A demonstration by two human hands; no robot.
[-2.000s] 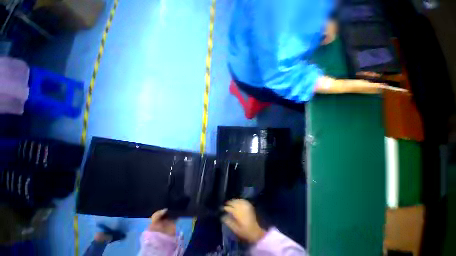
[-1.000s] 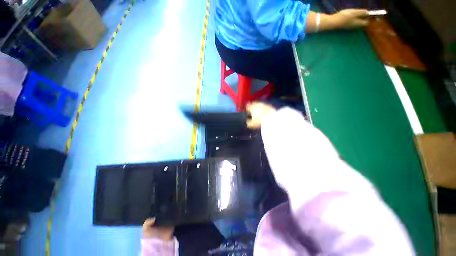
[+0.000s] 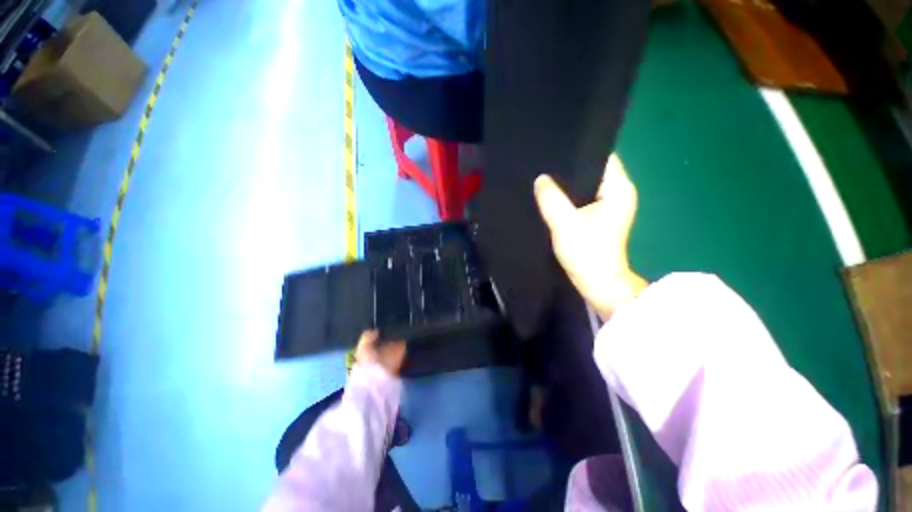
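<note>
A long plain black tray (image 3: 560, 110) stands tilted over the near edge of the green bench. My right hand (image 3: 592, 235) grips its right edge, thumb and fingers apart around it. My left hand (image 3: 382, 352) holds the lower edge of a flat black phone tray (image 3: 325, 305) low beside the bench. Dark phone-sized pieces or pockets show in its right part; I cannot tell which. Another black tray (image 3: 415, 238) lies low behind it, partly covered. The left hand is slightly blurred.
The green bench (image 3: 720, 200) runs along the right, with an orange-brown board (image 3: 780, 50) and a brown board (image 3: 885, 320). A coworker in blue (image 3: 420, 35) sits ahead near a red stool (image 3: 440, 175). A blue stool (image 3: 45, 245) and cardboard box (image 3: 85, 70) are left.
My right hand has moved right to the bench edge and now holds a long black tray upright there. My left hand and its tray have shifted right and up.
</note>
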